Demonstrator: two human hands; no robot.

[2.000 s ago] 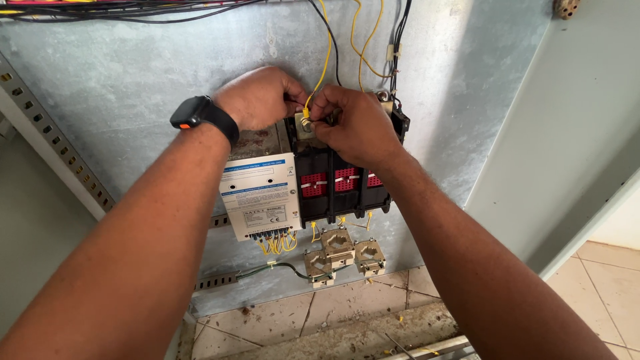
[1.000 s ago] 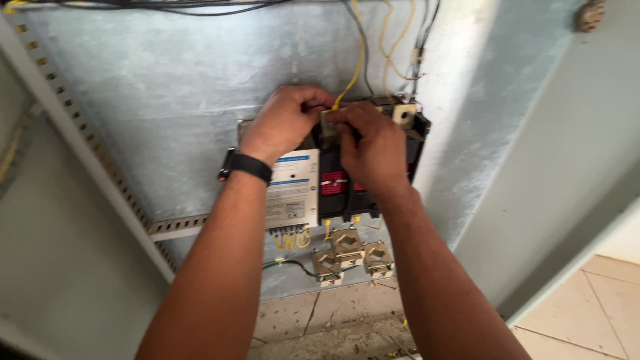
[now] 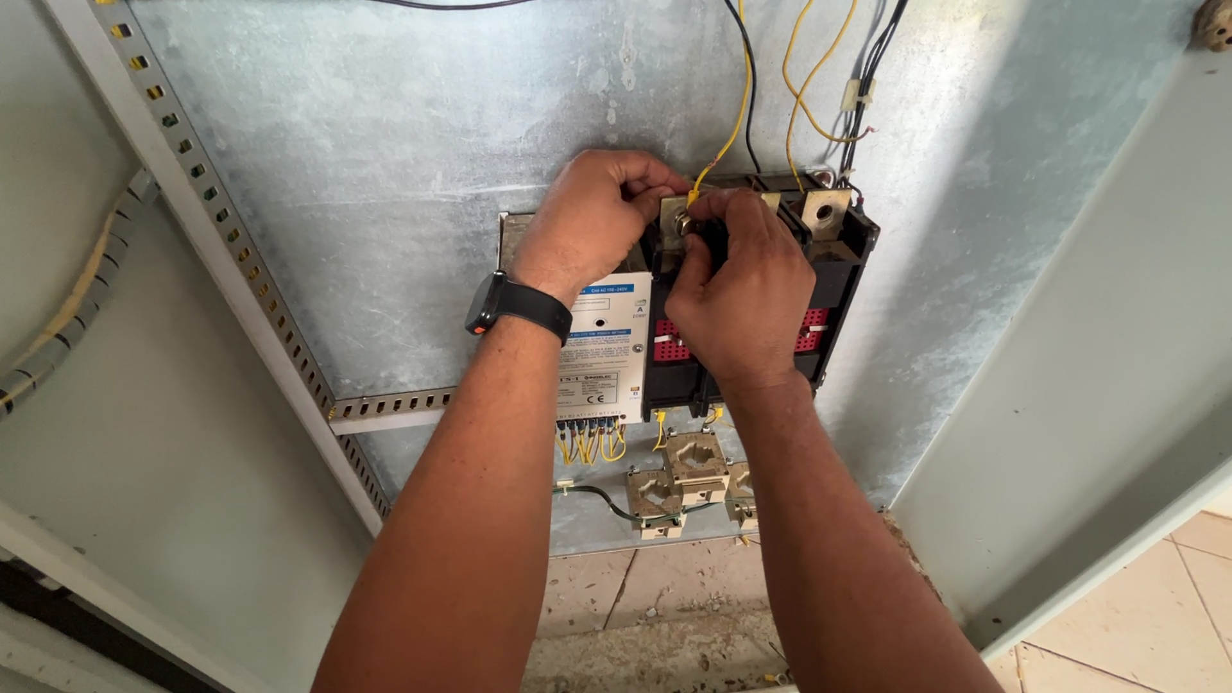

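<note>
A black multi-pole switch unit (image 3: 828,289) with red grilles is mounted on the metal back panel, a labelled controller module (image 3: 606,356) at its left. My right hand (image 3: 746,279) has its thumb and index finger on a bolt (image 3: 684,223) at the left metal terminal plate. A yellow wire (image 3: 739,115) ends in a yellow lug (image 3: 692,197) at that plate. My left hand (image 3: 597,212) pinches at the plate's upper left edge, close to the lug; what lies between its fingertips is hidden. Another terminal plate (image 3: 825,214) with an open hole shows at the right.
Several beige current transformers (image 3: 695,465) sit below the switch. Loose yellow wires (image 3: 797,96) and a black wire bundle (image 3: 871,72) hang above it. A slotted metal rail (image 3: 221,217) runs down the left, and the cabinet side wall (image 3: 1078,366) stands at the right.
Both hands stay at the left terminal plate. My right fingers, around the lug and plate two seconds ago, now sit on the bolt. The view has shifted.
</note>
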